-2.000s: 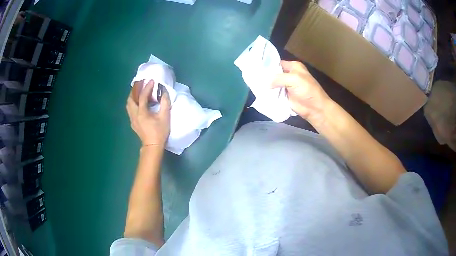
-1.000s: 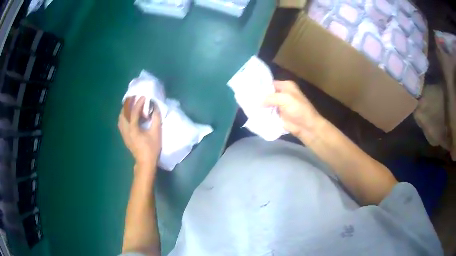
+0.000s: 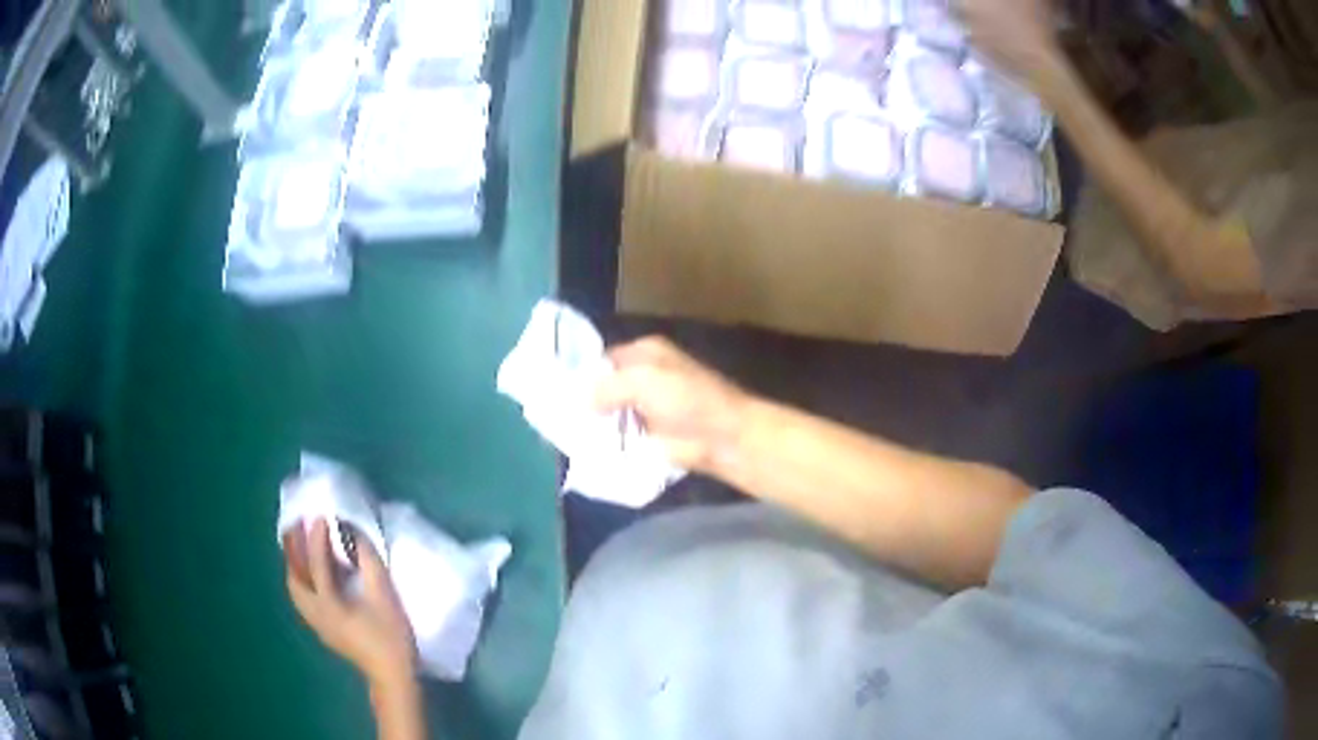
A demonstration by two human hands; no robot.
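Observation:
My left hand [image 3: 347, 593] is at the lower left over the green bench [image 3: 434, 318], closed around a white sleeve [image 3: 325, 499] with a small dark piece showing between the fingers. More crumpled white sleeve material [image 3: 438, 586] lies against it on the bench. My right hand [image 3: 679, 405] is near the bench's edge and grips a flat, crumpled white sleeve [image 3: 564, 390] by its side. Whether anything is inside this second sleeve cannot be told.
White trays [image 3: 296, 188] stand in two rows on the bench ahead. An open brown carton [image 3: 838, 260] of pink-centred bagged units is ahead right. Another person's arm [image 3: 1127, 188] reaches over it. Black boxes [image 3: 51, 564] line the far left. A blue shape [image 3: 1178, 463] is at right.
The view has turned, so the hands sit lower and further left in the picture. The white trays and another person's arm have come into view. Both hands keep their hold on the white sleeves.

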